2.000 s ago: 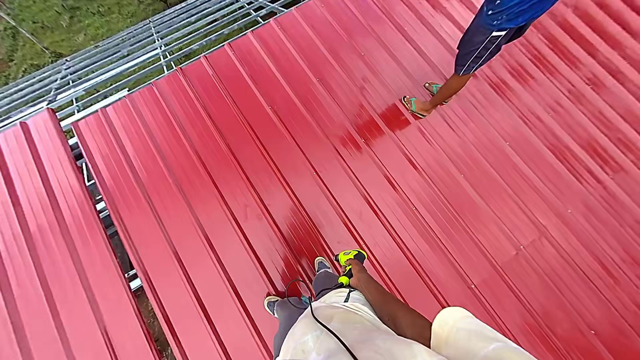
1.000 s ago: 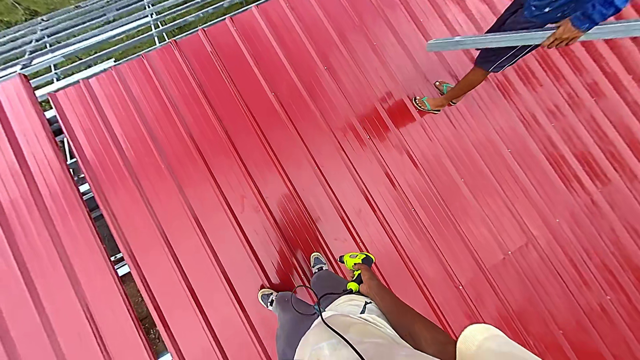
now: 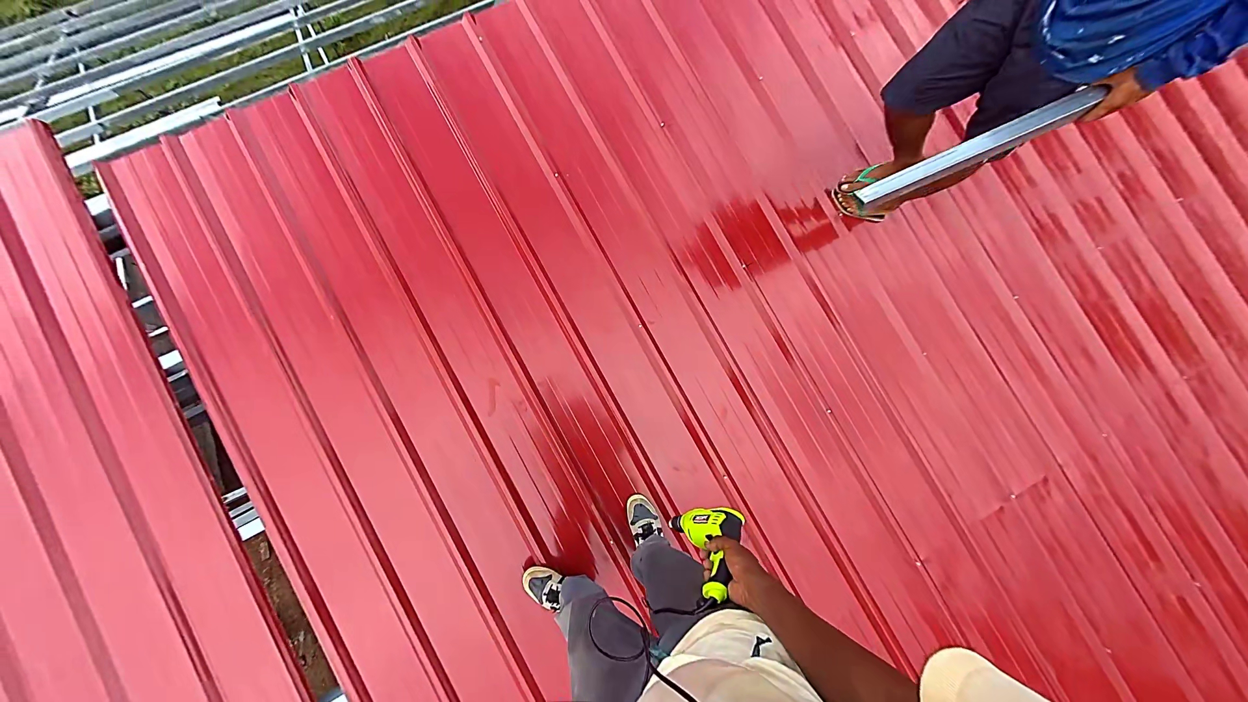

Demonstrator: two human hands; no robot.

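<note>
My right hand (image 3: 736, 573) is closed around the handle of a lime-green corded power drill (image 3: 710, 526), its chuck pointing left, just beside my right shoe (image 3: 643, 518). A black cord (image 3: 624, 624) runs from the handle's base and loops across my grey trousers. My left hand is out of the frame. Red ribbed metal roofing sheets (image 3: 468, 322) lie under my feet. At the upper right, another person's hand (image 3: 1119, 95) holds a grey metal channel (image 3: 985, 144), which slopes down to the left, its lower end over that person's sandalled feet.
A long gap (image 3: 210, 439) between roofing sheets runs down the left side, with metal framing and ground visible below. Past the roof edge at the upper left are open steel purlins (image 3: 185, 63) above grass. Raised ribs and screw heads cross the roof.
The other person's metal channel, out of view at first, came in level at the upper right and now slants downward toward the feet. My right hand still holds the drill.
</note>
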